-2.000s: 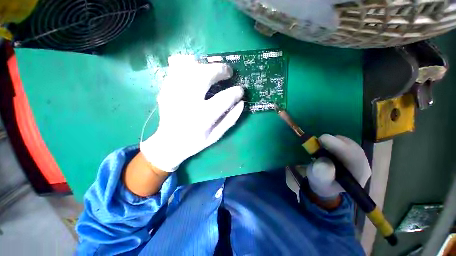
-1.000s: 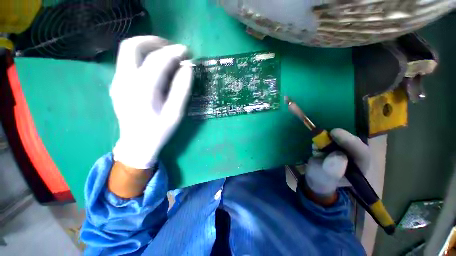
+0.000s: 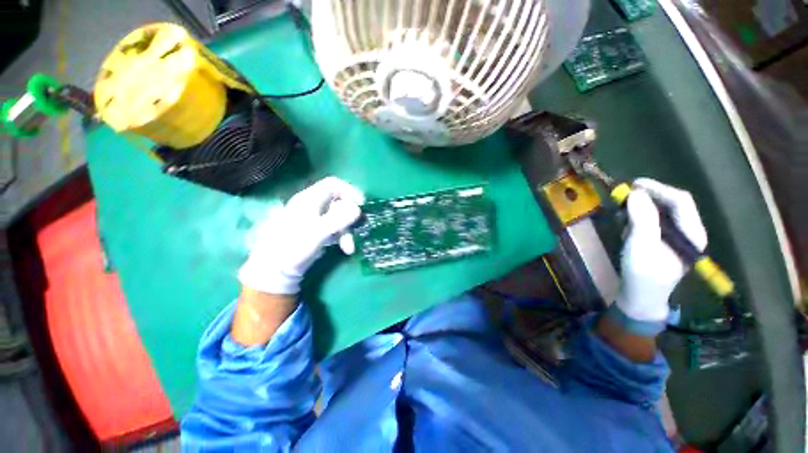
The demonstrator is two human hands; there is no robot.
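A green circuit board (image 3: 427, 228) lies on the green mat in front of me. My left hand (image 3: 306, 232), in a white glove, has its fingertips at the board's left edge and grips it there. My right hand (image 3: 657, 243), in a white glove, holds the soldering iron (image 3: 678, 237) with black handle and yellow bands. The iron's tip is at the dark metal stand (image 3: 578, 152); I cannot tell how far in it sits. A yellow sponge block (image 3: 571, 198) is beside the stand.
A cream desk fan (image 3: 434, 66) stands at the mat's far edge. A yellow drum unit (image 3: 164, 88) and black square fan (image 3: 235, 149) are far left, with a green solder reel (image 3: 31, 106). A red-lined bin (image 3: 102, 327) is left. The conveyor (image 3: 709, 168) with several boards runs at right.
The view has shifted and shows more around the mat. My right hand has moved the iron away from the board, right to the stand. My left hand has come onto the board's left edge.
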